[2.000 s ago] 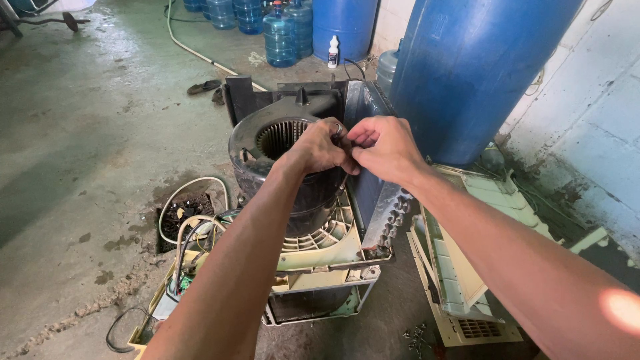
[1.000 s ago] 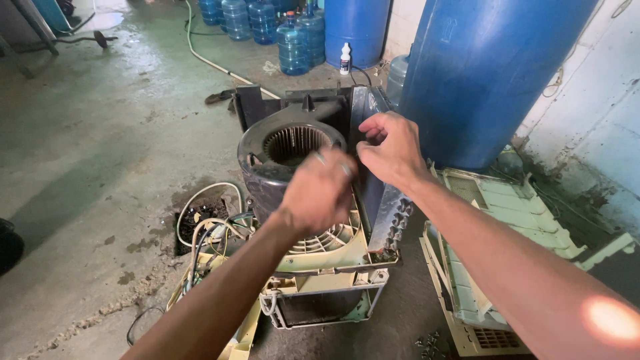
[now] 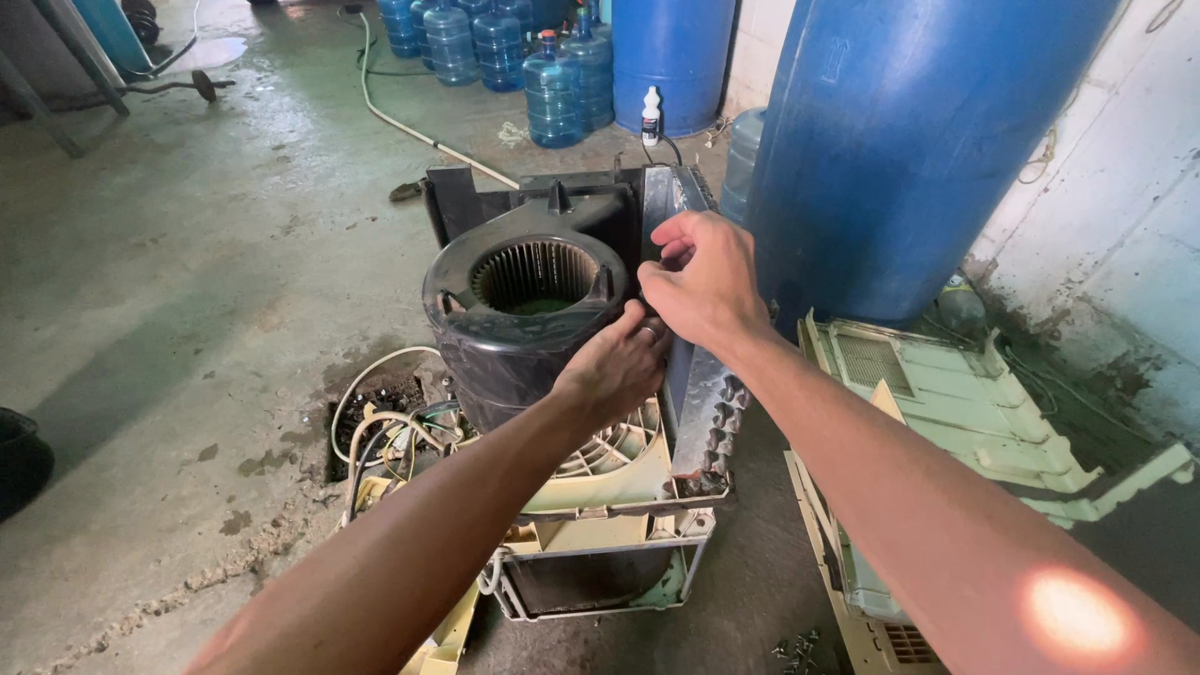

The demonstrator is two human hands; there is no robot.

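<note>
A black plastic blower housing (image 3: 497, 366) with a ribbed fan wheel (image 3: 534, 272) inside its round opening stands on a cream plastic frame with a round grille (image 3: 609, 450). Along its right side runs a metal heat exchanger (image 3: 701, 412) with bent tube ends. My left hand (image 3: 619, 361), a ring on one finger, reaches between the housing and the exchanger; its fingertips are partly hidden. Just above it, my right hand (image 3: 703, 272) is at the exchanger's upper part with thumb and fingers curled close together. Whether either hand holds something small cannot be seen.
Loose wires (image 3: 384, 436) lie left of the unit beside a hole in the floor. Cream plastic panels (image 3: 947, 403) lie at the right, with small screws (image 3: 797, 649) on the floor nearby. Behind stand a large blue barrel (image 3: 900, 141), water jugs (image 3: 553, 98) and a white bottle (image 3: 651, 117).
My left hand has moved from over the blower housing's right edge down into the space beside the exchanger. My right hand remains near the exchanger's upper part.
</note>
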